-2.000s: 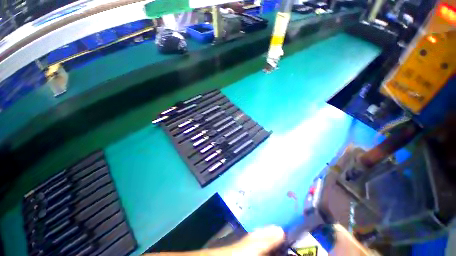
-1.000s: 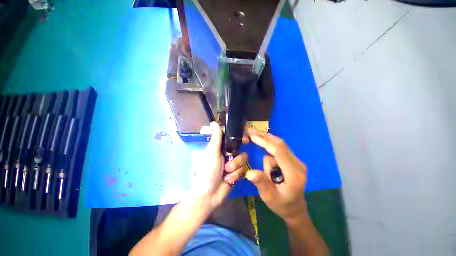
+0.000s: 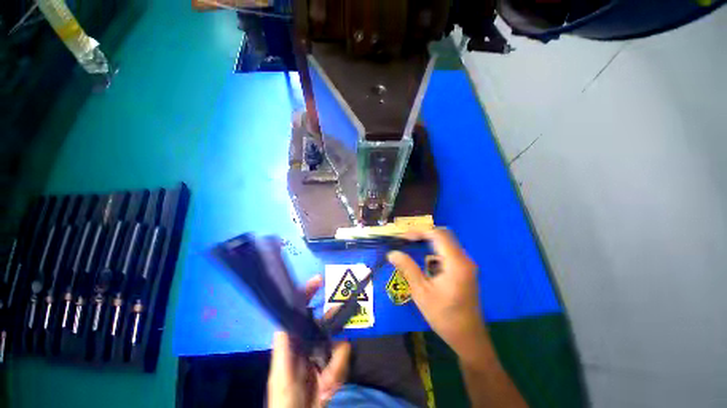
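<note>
A black tripod unit [image 3: 267, 283] is blurred in front of the press, its wide end pointing up and left. My left hand [image 3: 307, 370] is closed around its lower end near the hub. My right hand [image 3: 450, 295] is right of it, holding a dark tool [image 3: 433, 264] whose rounded end shows in the palm. A thin dark bar [image 3: 371, 275] runs from the unit towards my right fingertips; I cannot tell whether they grip it. The bench press [image 3: 323, 209] stands behind, with a clear guard [image 3: 385, 171] and a pale yellow strip [image 3: 387, 229] along its base edge.
A slotted parts tray [image 3: 171, 263] with a row of units lies on the green bench at the left. Warning labels [image 3: 348, 295] are on the blue mat [image 3: 494, 239] before the press. A grey floor [image 3: 622, 199] shows at the right. A dark rounded object is at the upper right.
The unit has come out from under the press guard, down and left, with my left hand. My left hand is lower, nearer my body. My right hand remains near the base's front edge.
</note>
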